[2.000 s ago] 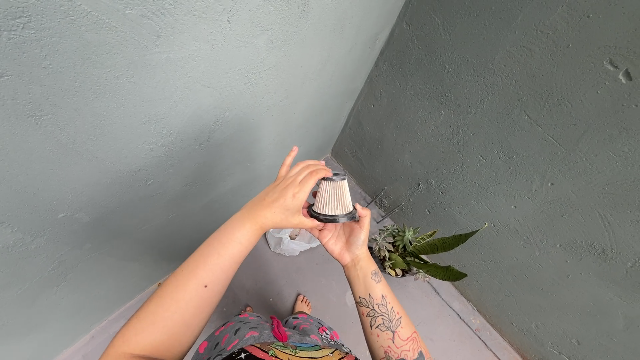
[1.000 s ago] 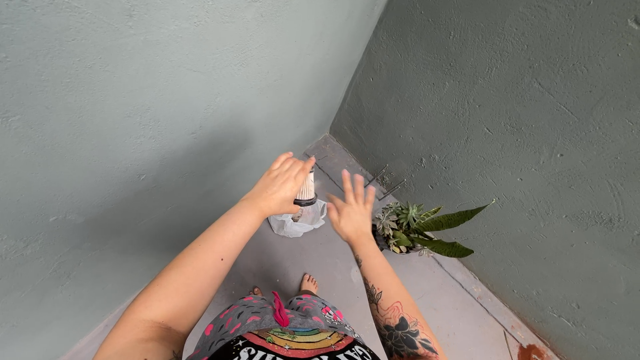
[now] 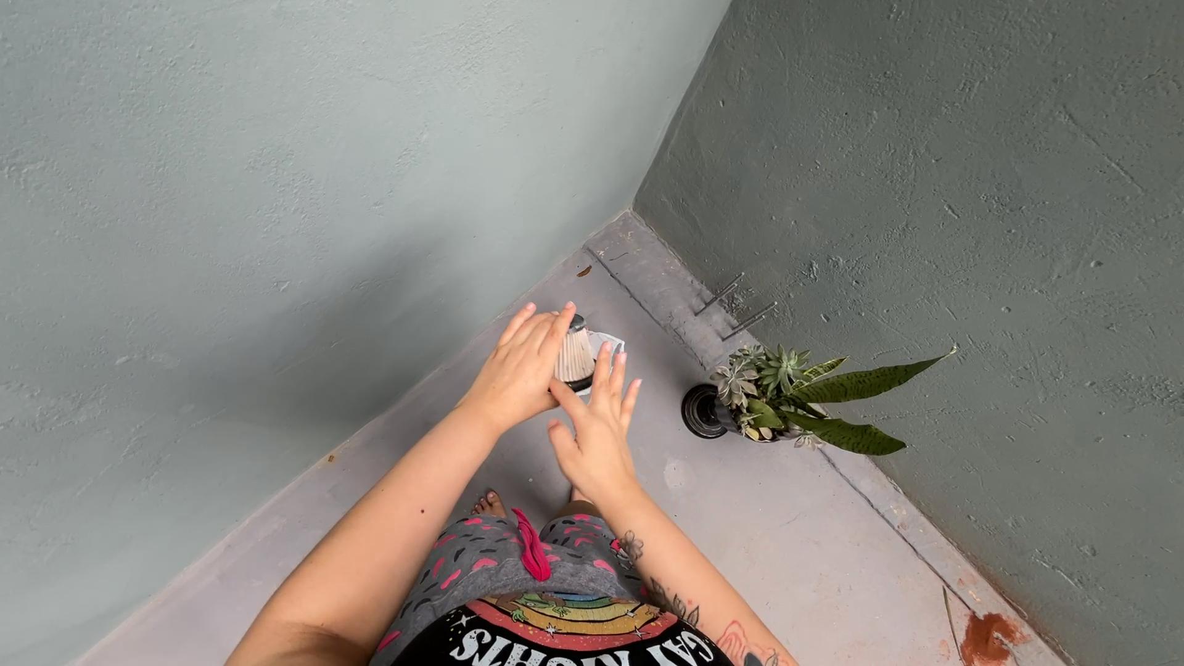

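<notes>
A cone-shaped pleated filter (image 3: 575, 355), off-white with a black cap and a black base ring, is in my left hand (image 3: 524, 368), its fingers along the filter's left side. My right hand (image 3: 598, 438) is spread just below and to the right, its index finger and thumb near the filter's base; whether a fingertip touches the ring I cannot tell. Behind the filter and my right fingers, part of a whitish plastic bag (image 3: 607, 342) shows on the floor. The filter's left side is hidden by my left hand.
Potted succulents with long pointed leaves (image 3: 856, 381) stand at the right wall beside a round black pedestal (image 3: 704, 412). Two thin metal rods (image 3: 747, 320) stick out near the wall's foot. Two walls meet at a corner ahead; a reddish stain (image 3: 990, 638) marks the floor lower right.
My right hand was on the filter in the oldest frame, stood apart from it a second ago, and is now back close to it. My left hand has kept hold of the filter.
</notes>
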